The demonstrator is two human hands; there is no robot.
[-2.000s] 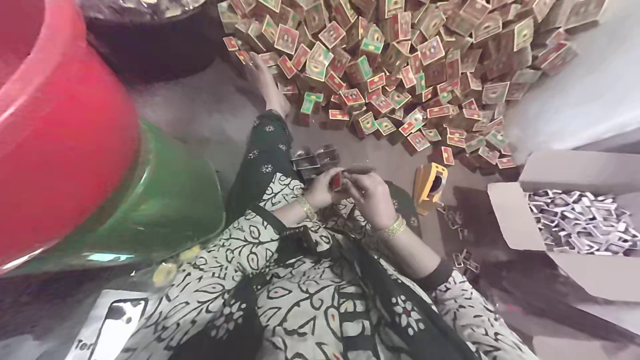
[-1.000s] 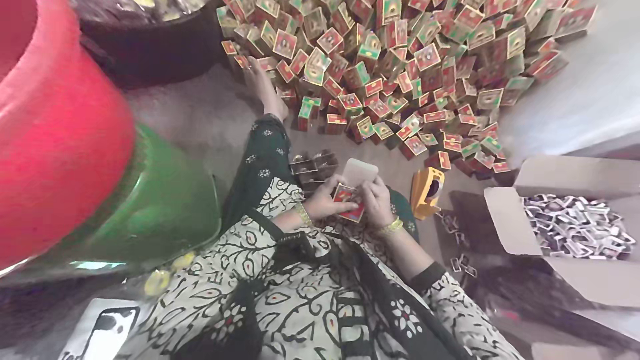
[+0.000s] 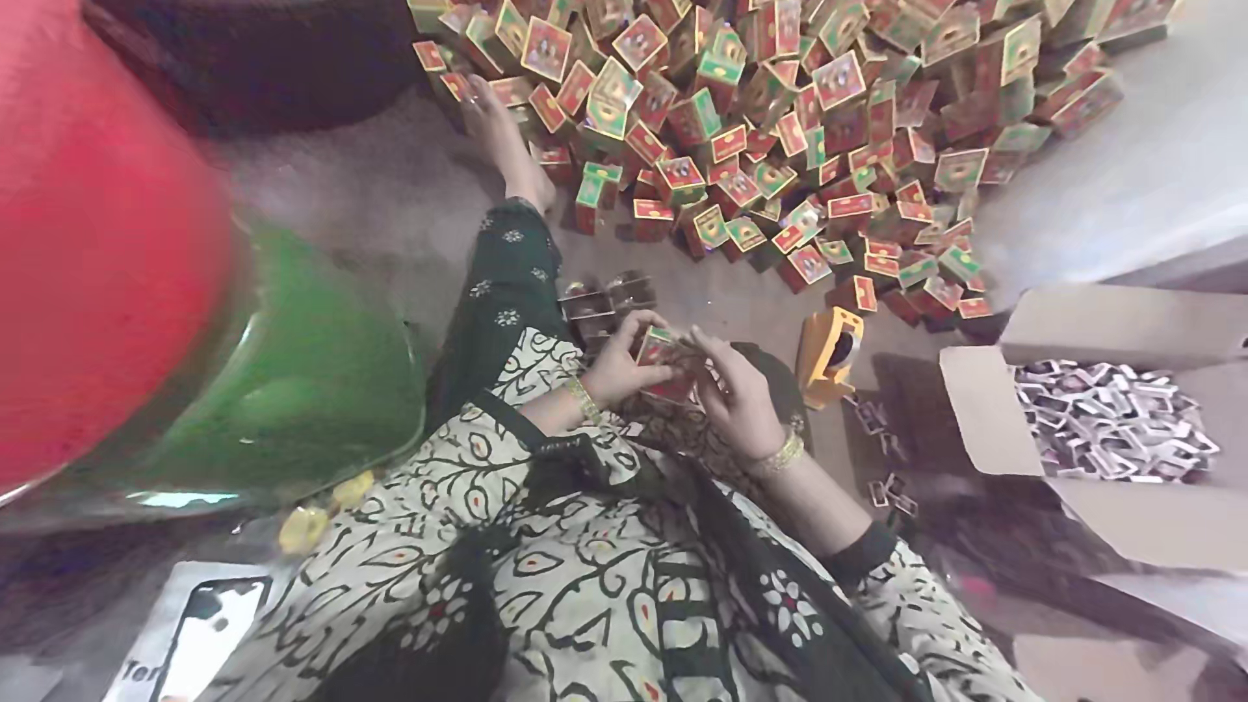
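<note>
A small red and green printed carton is in front of my lap, gripped by my left hand with thumb and fingers around its side. My right hand is at the carton's right and top edge, its fingers partly bent; whether it grips or only touches the carton cannot be told. Just beyond my left hand, several small dark brown items stand together on the floor. To the right of my knee is a yellow tape dispenser.
A large heap of printed cartons covers the floor ahead. At right an open cardboard box holds many small pale frame-like pieces; some lie beside it. Red and green tubs stand at left, a dark basin behind.
A pale flap or panel standing up from the carton one second ago no longer shows. The carton stays in my left hand, and my right hand has shifted over its top edge.
</note>
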